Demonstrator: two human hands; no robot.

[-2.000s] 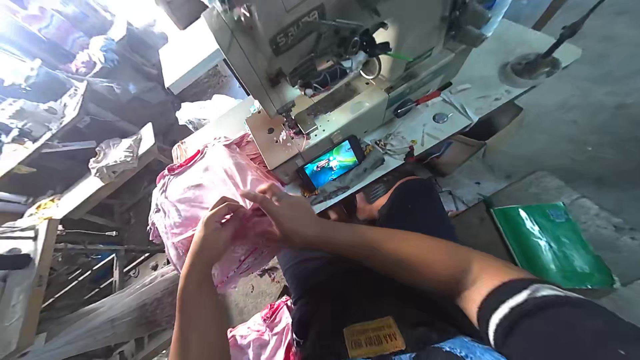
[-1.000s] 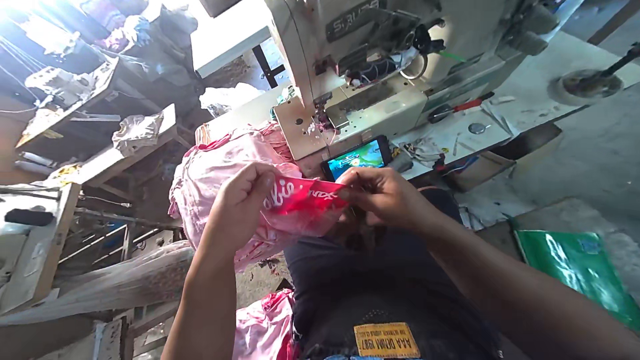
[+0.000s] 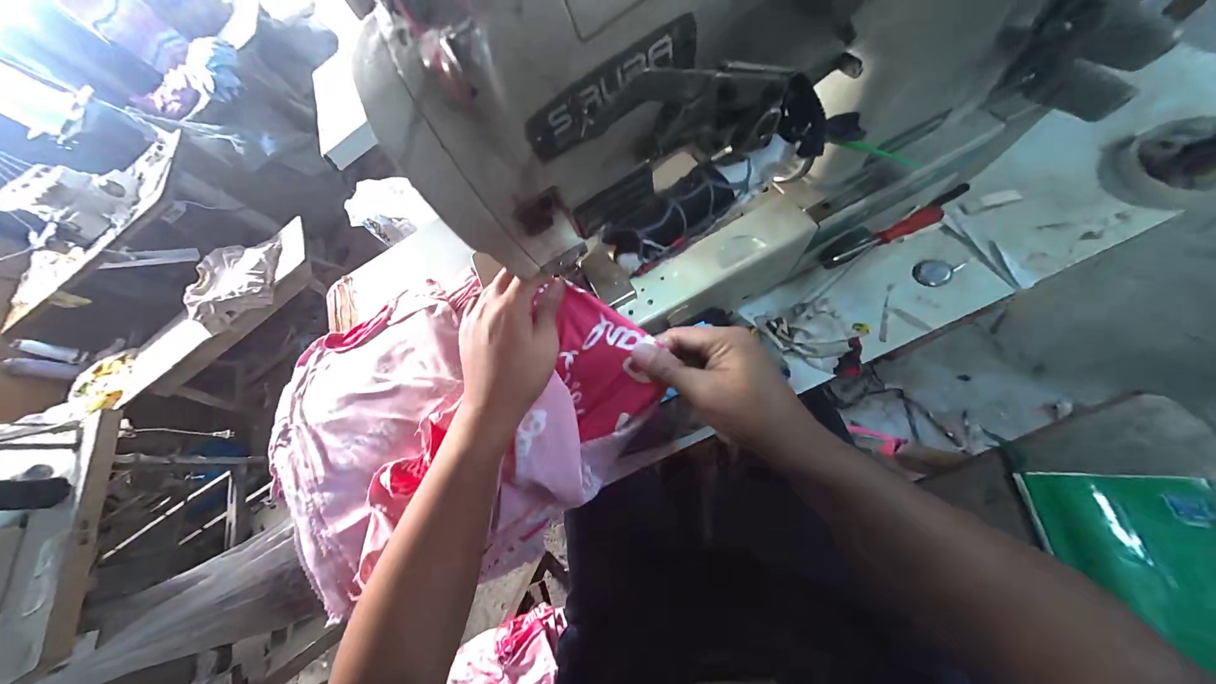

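A dark pink printed fabric piece point(image 3: 613, 366) is stretched between my two hands, just below the needle area of an industrial sewing machine point(image 3: 589, 123). Its upper left edge lies under the fingers of my left hand point(image 3: 508, 342), close by the presser foot, which is mostly hidden. My right hand point(image 3: 731, 380) pinches the right edge between thumb and fingers. Light pink fabric point(image 3: 370, 408) with red parts hangs bunched at the left, partly behind my left forearm. More pink and red cloth point(image 3: 518, 651) lies lower down.
A screwdriver with a red handle point(image 3: 902, 228), a small round metal object point(image 3: 933, 273) and thread scraps lie on the machine table point(image 3: 1073, 218). A phone is mostly hidden behind my right hand. At the right is a green glossy package point(image 3: 1121, 551); wooden racks point(image 3: 218, 332) stand left.
Both hands have moved up to the machine's needle area with the dark pink fabric, which they held spread above the lap one second ago. The view has moved closer to the machine.
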